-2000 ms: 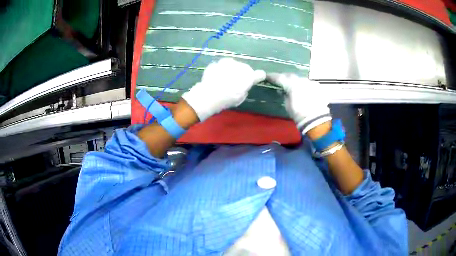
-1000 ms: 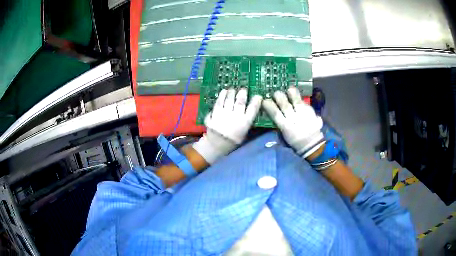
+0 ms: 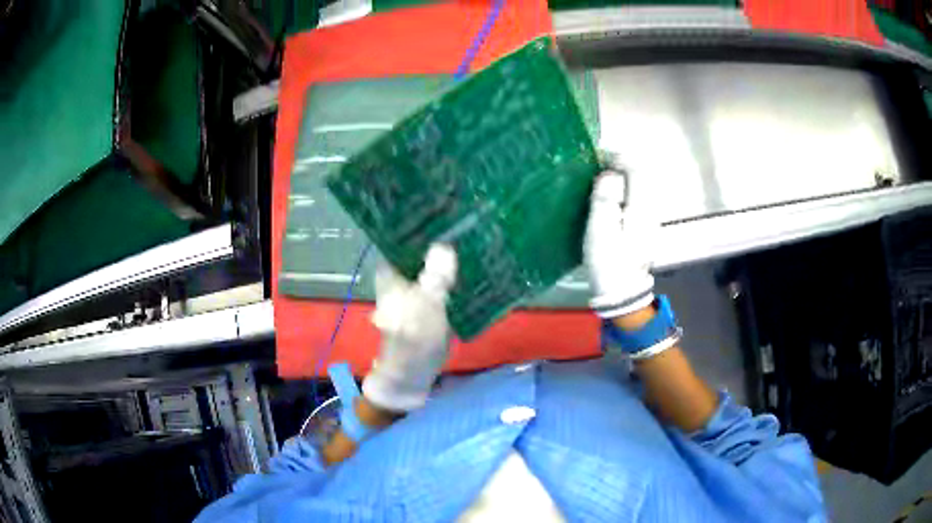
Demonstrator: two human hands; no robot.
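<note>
A green board panel [image 3: 501, 184] is held up and tilted above the slotted pad, slightly blurred by motion. My left hand [image 3: 414, 327], in a white glove, grips its lower left edge, thumb on the face. My right hand [image 3: 615, 240], also in a white glove, holds its right edge. The grey-green slotted pad [image 3: 327, 220] with pale lines lies under the panel on the red mat [image 3: 531, 342]. The fingers behind the panel are hidden.
A shiny metal surface [image 3: 756, 138] with a pale rail [image 3: 736, 240] is on the right. Black bins [image 3: 838, 347] stand at lower right. Green-matted shelves [image 3: 61, 133] are at left. A blue coiled cord [image 3: 480, 39] crosses the pad.
The panel, flat at the pad's near edge a second ago, is now lifted, turned and farther forward. Both hands have gone from lying on it to gripping its edges.
</note>
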